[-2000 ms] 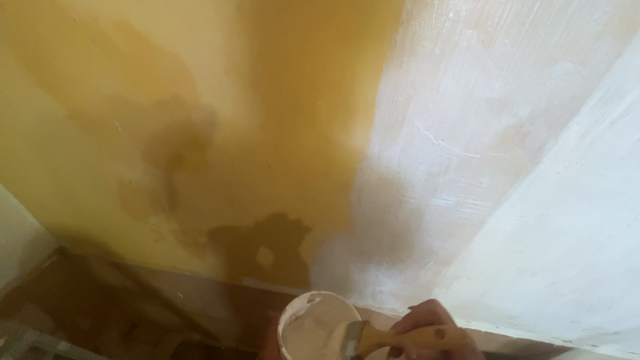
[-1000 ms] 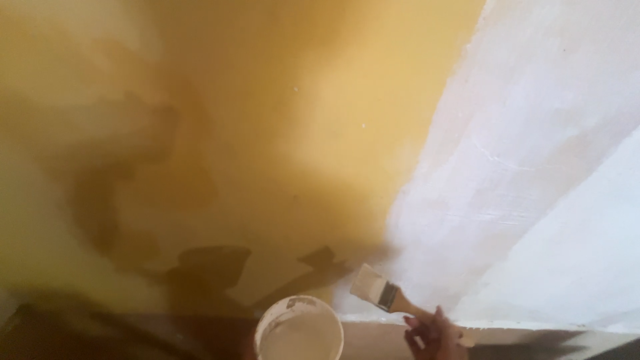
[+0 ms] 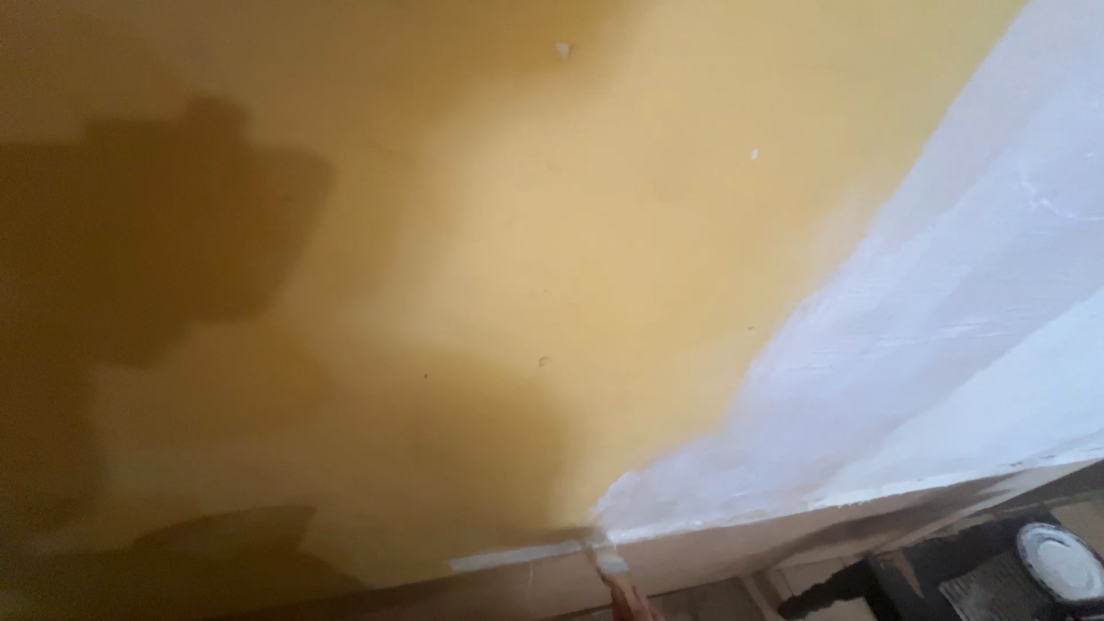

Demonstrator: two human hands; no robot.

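Note:
My right hand (image 3: 634, 601) shows at the bottom edge of the view, closed around a paintbrush (image 3: 609, 556). The brush is blurred; its bristles touch the lower edge of the yellow wall (image 3: 535, 241), where white paint (image 3: 690, 483) meets the yellow. A thin white painted strip (image 3: 513, 556) runs left from the brush along the wall's bottom edge. My left hand is out of view, and no paint tub shows beside the brush.
Below the wall runs a brownish skirting band (image 3: 690, 556). At the lower right a round white lid or container (image 3: 1061, 562) rests on a dark surface. Large shadows fall on the left of the wall.
The brush has moved from the paint tub to the wall's bottom edge. The tub, seen before at the bottom, is out of view. The view has shifted considerably.

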